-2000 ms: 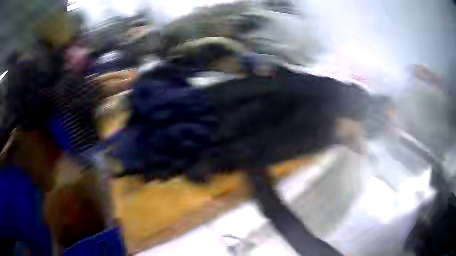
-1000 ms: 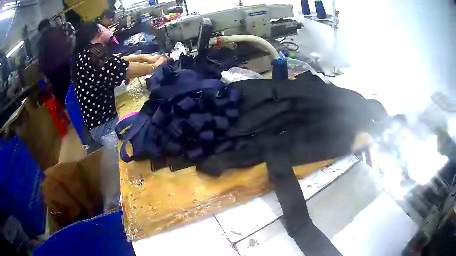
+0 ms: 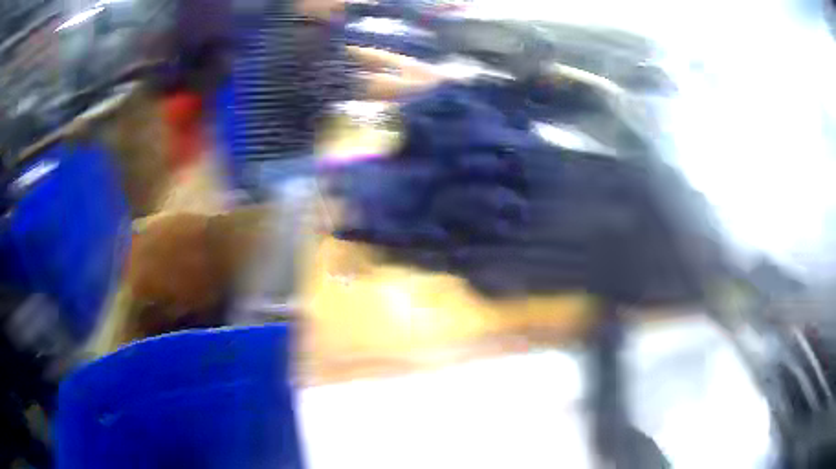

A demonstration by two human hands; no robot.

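The view is strongly blurred. A pile of navy straps [image 3: 458, 183] lies on a wooden board [image 3: 394, 307], with a dark grey or black pile of straps [image 3: 623, 220] against its right side. One dark strap [image 3: 605, 385] hangs from the pile down over the white table [image 3: 440, 412] to the bottom edge. Neither of my hands can be made out in the picture.
A blue bin or container [image 3: 183, 394] stands at the lower left, with brown material [image 3: 179, 266] behind it. Another blue thing [image 3: 69, 220] is farther left. A person's arm [image 3: 394, 73] reaches in beyond the navy pile.
The view has swung left, so the piles and board sit farther right and more of the blue bin shows. A skin-coloured patch at the black pile's right end no longer shows.
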